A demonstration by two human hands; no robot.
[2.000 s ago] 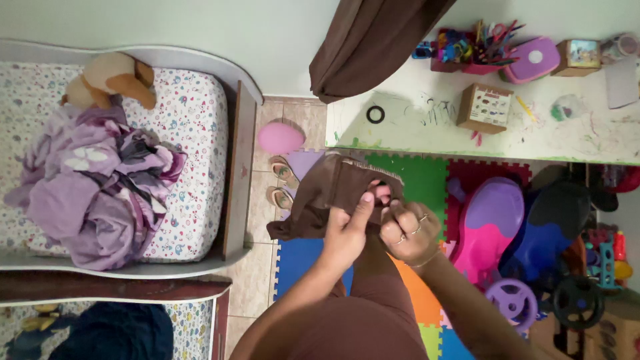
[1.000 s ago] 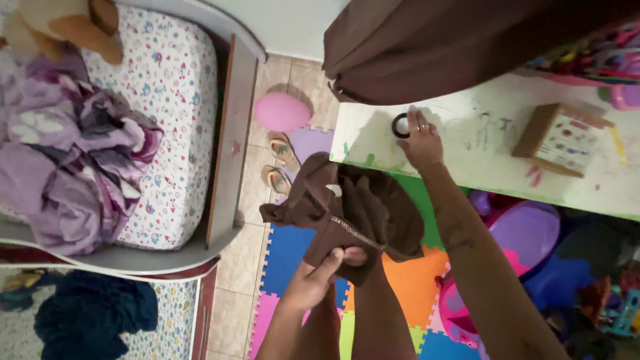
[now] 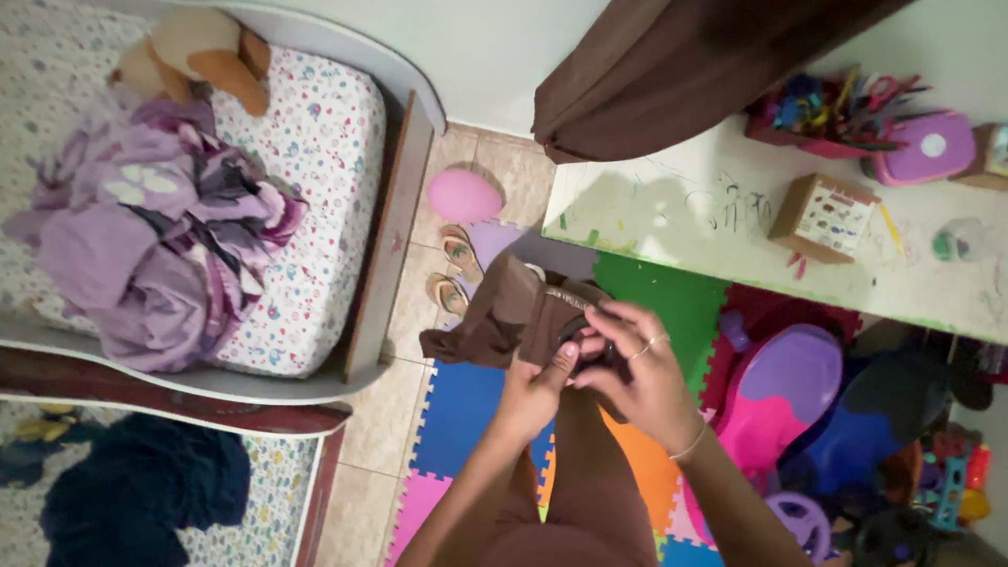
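A brown cloth garment [image 3: 504, 315] with a line of pale lettering along its band hangs bunched in front of me, above the foam mat. My left hand [image 3: 543, 386] grips its lower right edge, thumb on top. Close beside it, my right hand [image 3: 634, 354], with a ring and a thin bracelet, holds a black ring-shaped item [image 3: 592, 346] against the cloth. Fingers and fabric hide part of that ring.
A desk [image 3: 661, 213] at right bears a cardboard box [image 3: 825, 216] and a pencil holder [image 3: 819, 118]. A brown curtain [image 3: 661, 71] hangs over it. Sandals [image 3: 449, 295] and a pink balloon [image 3: 465, 195] lie near the bed [image 3: 394, 236]. Ride-on toys [image 3: 780, 394] stand under the desk.
My right hand was at the black ring on the desk one second ago; now it is at the garment beside my left hand, and the ring is off the desk.
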